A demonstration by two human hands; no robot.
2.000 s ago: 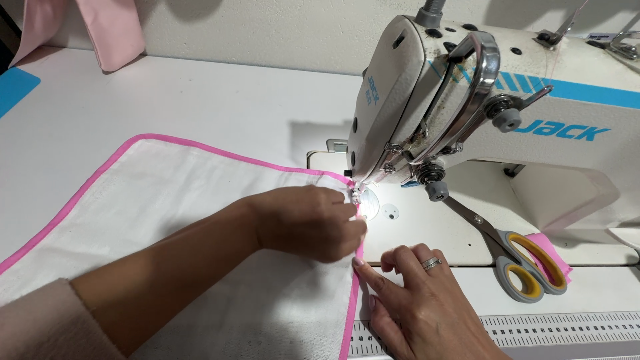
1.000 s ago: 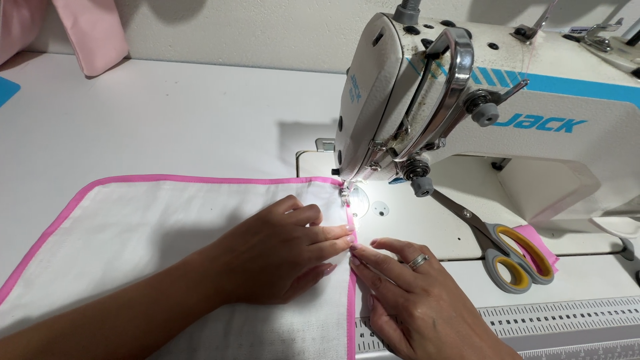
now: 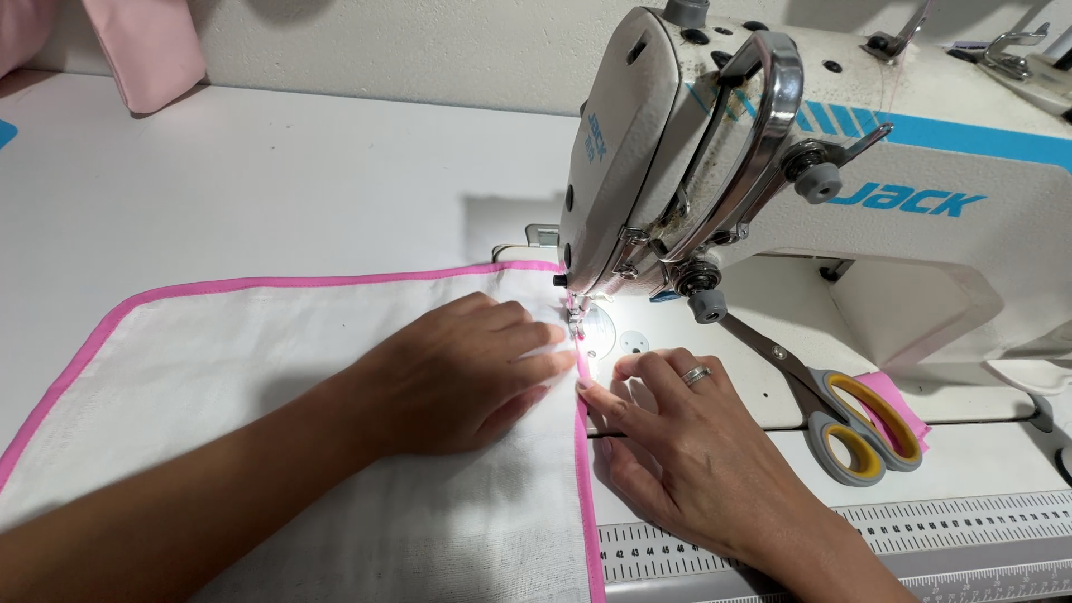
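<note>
A white cloth (image 3: 335, 494) with pink binding (image 3: 584, 469) along its edges lies under the presser foot (image 3: 575, 320) of a white Jack sewing machine (image 3: 837, 193). My left hand (image 3: 469, 377) rests on the cloth just left of the foot, fingers bent, fingertips beside the bound edge. With its index fingertip, my right hand (image 3: 687, 444) touches the pink binding a little below the foot; a ring is on one finger. Neither hand clearly grips the cloth. The machine's lamp lights the needle area, where glare hides the finest detail.
Scissors with grey and yellow handles (image 3: 854, 427) lie on the machine bed at right, over a pink fabric scrap (image 3: 896, 406). A ruler (image 3: 963, 523) runs along the front edge. Pale pink fabric (image 3: 151, 59) sits at the back left, near the wall.
The cloth has turned, its top edge now lying nearly level instead of sloping. My left hand, a loose fist two seconds ago, now lies with its fingers more extended beside the foot.
</note>
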